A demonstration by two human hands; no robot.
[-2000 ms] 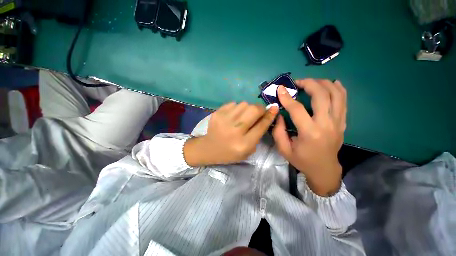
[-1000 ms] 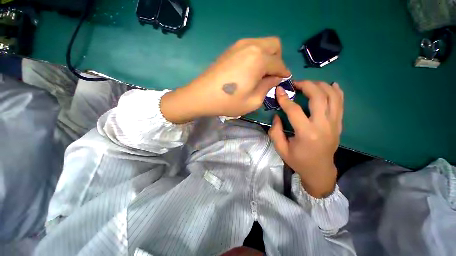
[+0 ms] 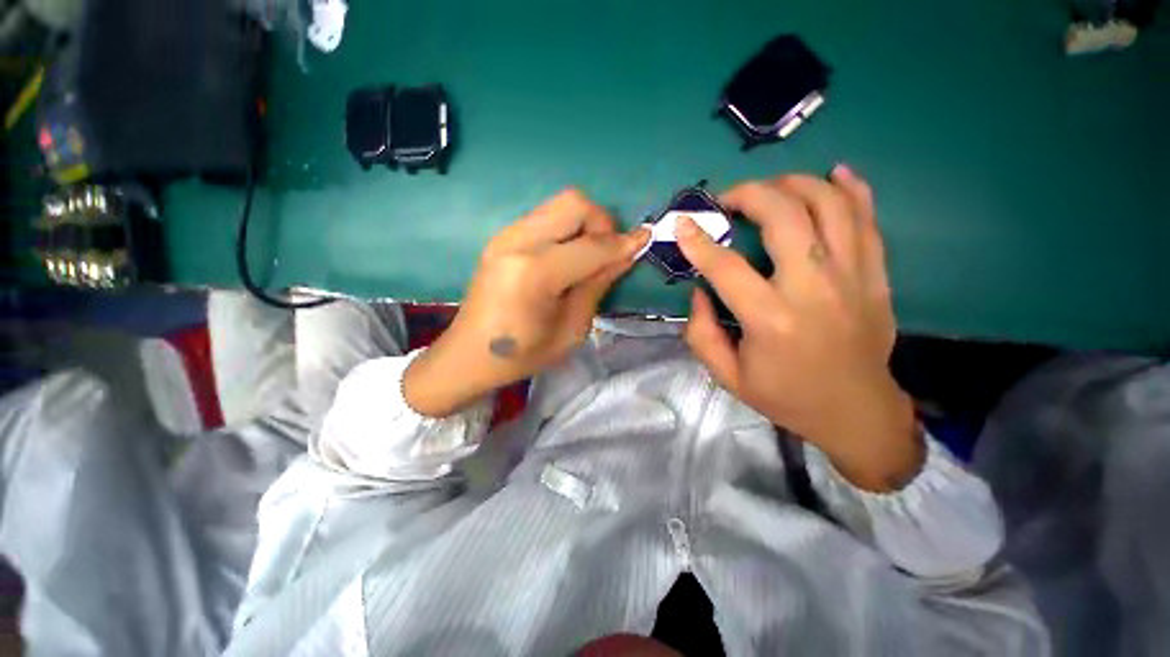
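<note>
A black square watch head [image 3: 672, 257] lies tilted on the green bench near its front edge, with a white patch on its glass that may be glare or part of a wipe. My right hand [image 3: 802, 289] holds the watch head, index fingertip on the white patch, the other fingers along its right side. My left hand [image 3: 539, 289] pinches a small white wipe [image 3: 644, 240] between thumb and fingers at the watch head's left side. The underside of the watch head is hidden.
Another watch head [image 3: 775, 87] lies behind my right hand. Two more [image 3: 399, 126] stand side by side at the left back. A black box [image 3: 161, 90] with a cable [image 3: 245, 238] and a metal-parts rack [image 3: 87, 235] are far left. A small clip [image 3: 1101, 36] is far right.
My left hand has moved from above the watch head down to its left side. My right hand stays on the watch head. The whole view has shifted and turned slightly.
</note>
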